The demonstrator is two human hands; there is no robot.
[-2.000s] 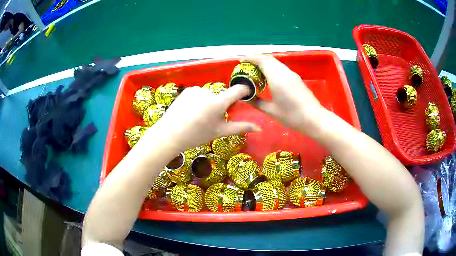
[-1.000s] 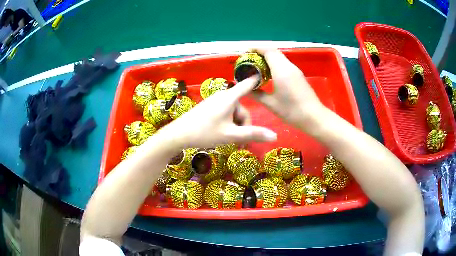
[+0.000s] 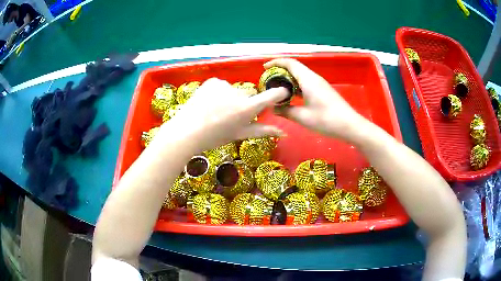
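My right hand [image 3: 316, 101] holds a gold ribbed shell [image 3: 271, 73] above the back of the red tray [image 3: 351, 144]. The shell's round open neck faces me and looks dark inside. My left hand [image 3: 225, 110] has its index fingertip at or inside that opening, with the thumb apart. Whether it grips anything there is hidden. Several more gold shells [image 3: 273, 179] lie in the tray at the left and along the front, some with dark open necks showing. My left forearm covers part of them.
A loose heap of black pieces [image 3: 66, 129] lies left of the tray. A red perforated basket [image 3: 439, 140] with several shells stands at right, a clear plastic bag [image 3: 475, 219] below it. A cardboard box [image 3: 46, 241] is at lower left. A person [image 3: 21, 16] is at far upper left.
The shell stays in my right hand near the same place. My left index finger has shifted slightly at its opening. The yellow pieces on the green surface beyond have shifted.
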